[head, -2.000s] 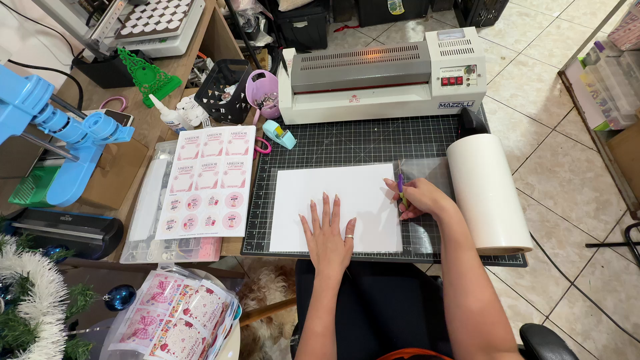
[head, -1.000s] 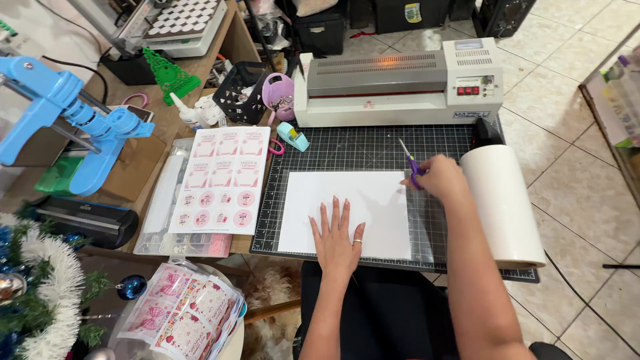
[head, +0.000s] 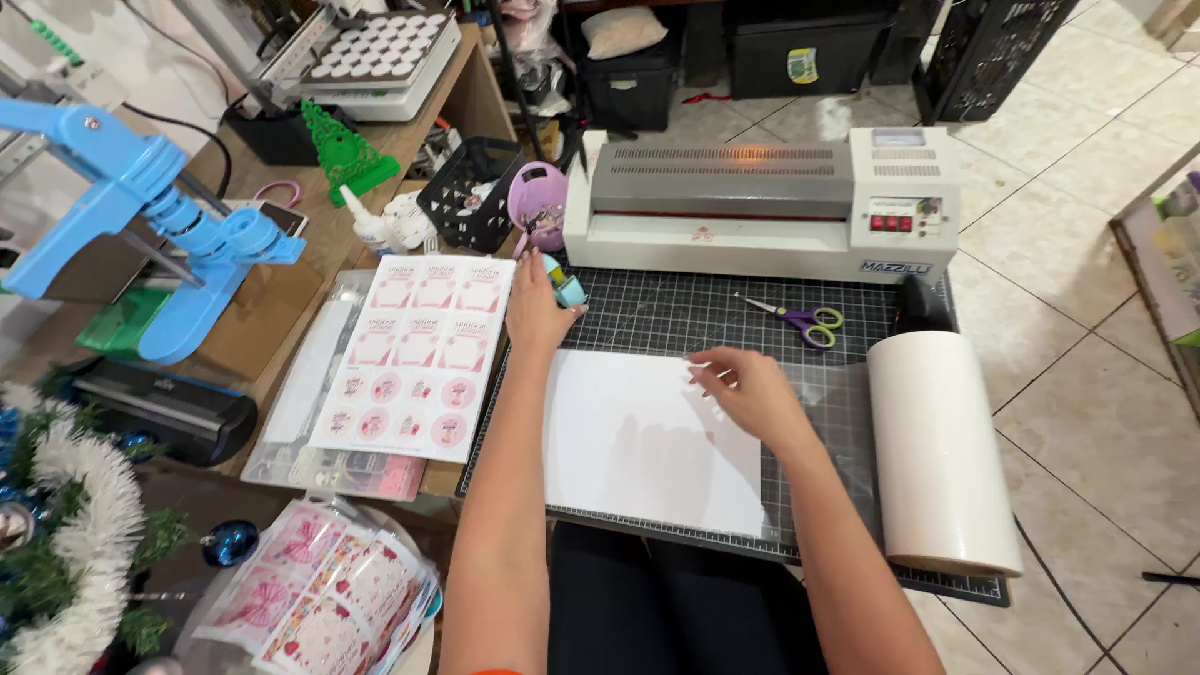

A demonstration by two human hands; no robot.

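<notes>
A white sheet of paper [head: 647, 441] lies on the black gridded cutting mat [head: 647, 309]. My right hand [head: 745, 389] is over its top right corner, thumb and forefinger near the edge; whether they pinch it I cannot tell. My left hand [head: 541, 305] reaches to a light blue tape dispenser [head: 567, 289], fingers along its left side; a firm hold is not visible. Purple and green scissors [head: 802, 319] lie on the mat, blades pointing left. A roll of clear film [head: 942, 450] rests at the right, its free end spread over the mat beside the paper.
A laminator [head: 731, 206] stands behind the mat. Printed pink label sheets [head: 422, 356] lie on a clear organizer box [head: 281, 450] at the left. Beyond are a black basket [head: 469, 192], a purple cup [head: 537, 202], a glue bottle [head: 367, 223] and a blue press [head: 159, 216].
The scissors were in my right hand and now lie on the mat. My left hand has left the paper's middle and moved up and left to the tape dispenser.
</notes>
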